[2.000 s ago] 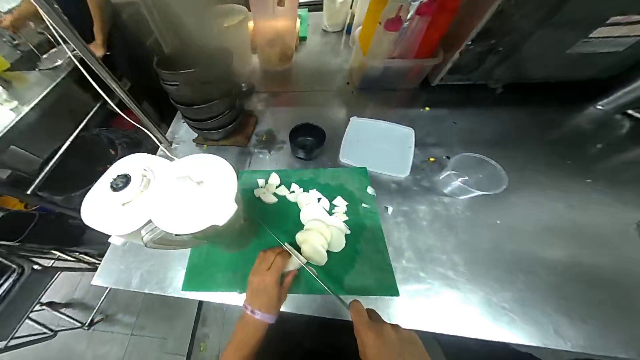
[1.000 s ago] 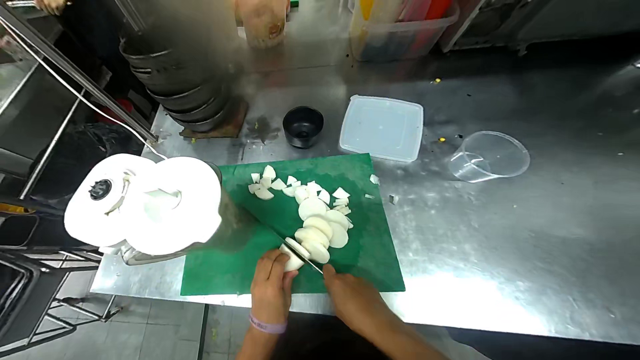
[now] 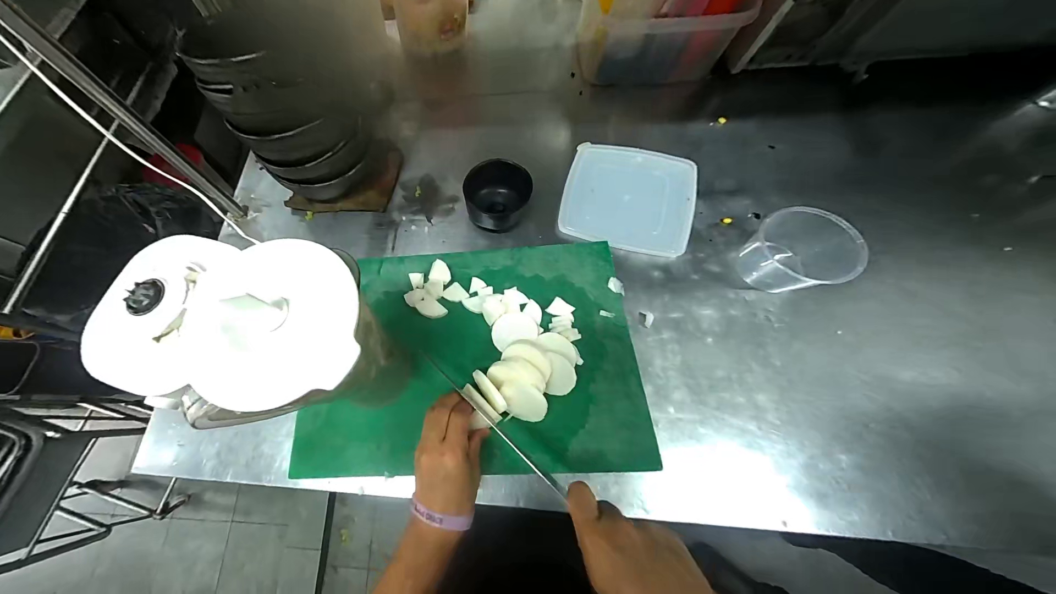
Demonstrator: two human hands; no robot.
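My left hand (image 3: pixel 450 450) holds the end piece of a peeled white vegetable (image 3: pixel 480 419) at the lower middle of a green cutting board (image 3: pixel 371 437). A long knife (image 3: pixel 528 459) slants across the board, its blade in the vegetable, and my right hand (image 3: pixel 627 540) is closed round its handle, which the fingers hide. Overlapping round white slices (image 3: pixel 524 379) lie just right of the blade. Small cut wedges (image 3: pixel 429 293) are scattered farther back on the board.
A white-topped appliance (image 3: pixel 272 322) overlaps the board's left side. Behind the board are a black bowl (image 3: pixel 497 194), a plastic lid (image 3: pixel 629 198) and stacked dark pans (image 3: pixel 313 148). A clear cup (image 3: pixel 804 252) lies to the right; a bottle-filled bin (image 3: pixel 660 41) stands farther back.
My right hand has moved down and right, away from my left hand, drawing the knife back. One more slice leans by the blade. The view has shifted slightly.
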